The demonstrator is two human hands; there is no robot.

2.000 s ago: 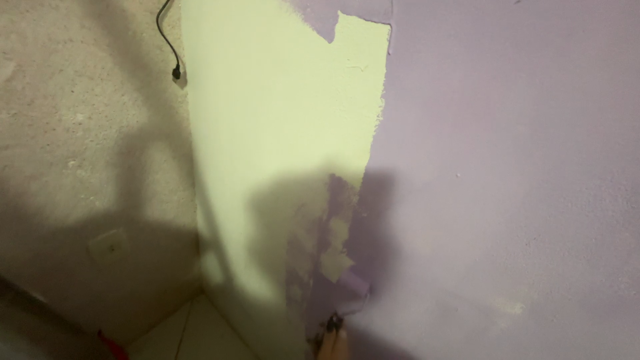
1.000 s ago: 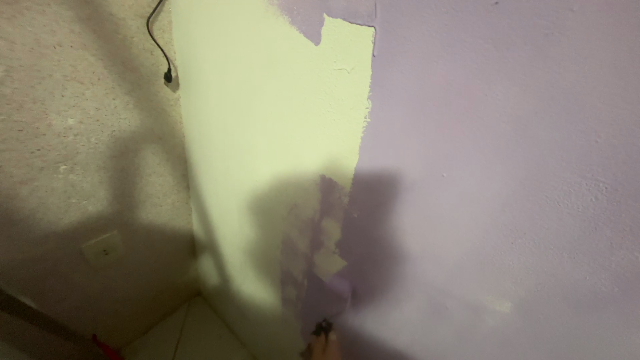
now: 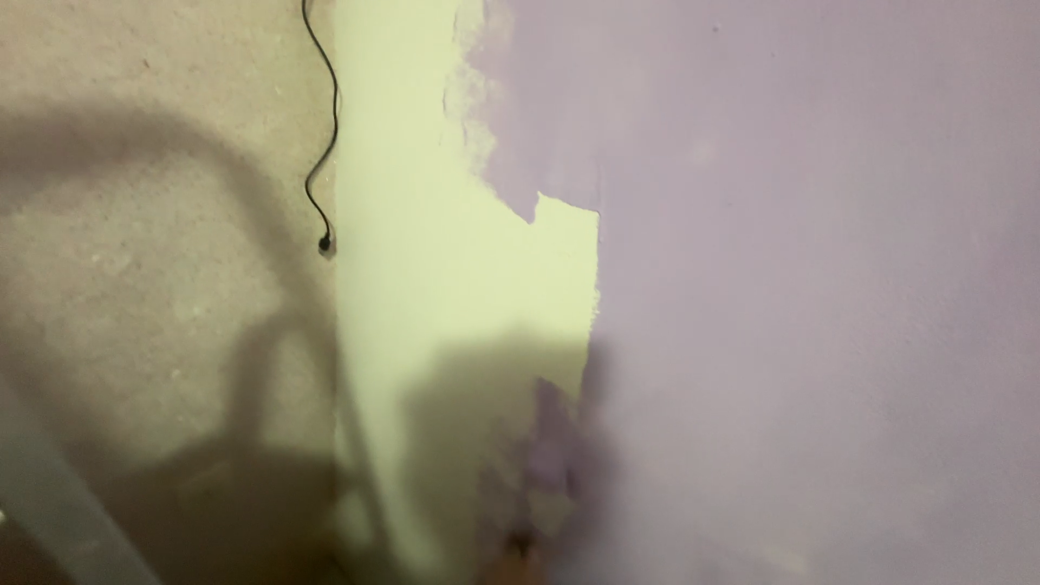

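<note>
At the bottom edge of the head view my right hand (image 3: 516, 569) is partly visible and blurred, closed around the dark handle of a small paint roller (image 3: 548, 467). The purple roller head lies against the wall a little above the hand, among uneven purple patches. Pale yellow-green wall (image 3: 455, 260) shows to the left and above, and purple paint (image 3: 772, 268) covers the wall to the right. A ragged line divides the two colours. My left hand is out of view.
A black cable (image 3: 335, 106) with a plug at its end hangs beside the wall corner. On the left is a speckled beige wall (image 3: 146, 244). A pale, blurred slanting bar (image 3: 65, 487) crosses the lower left. Dark shadows fall over both walls.
The view has tilted upward, showing more of the wall above. The roller has moved up the wall into the purple patches beneath the pale area.
</note>
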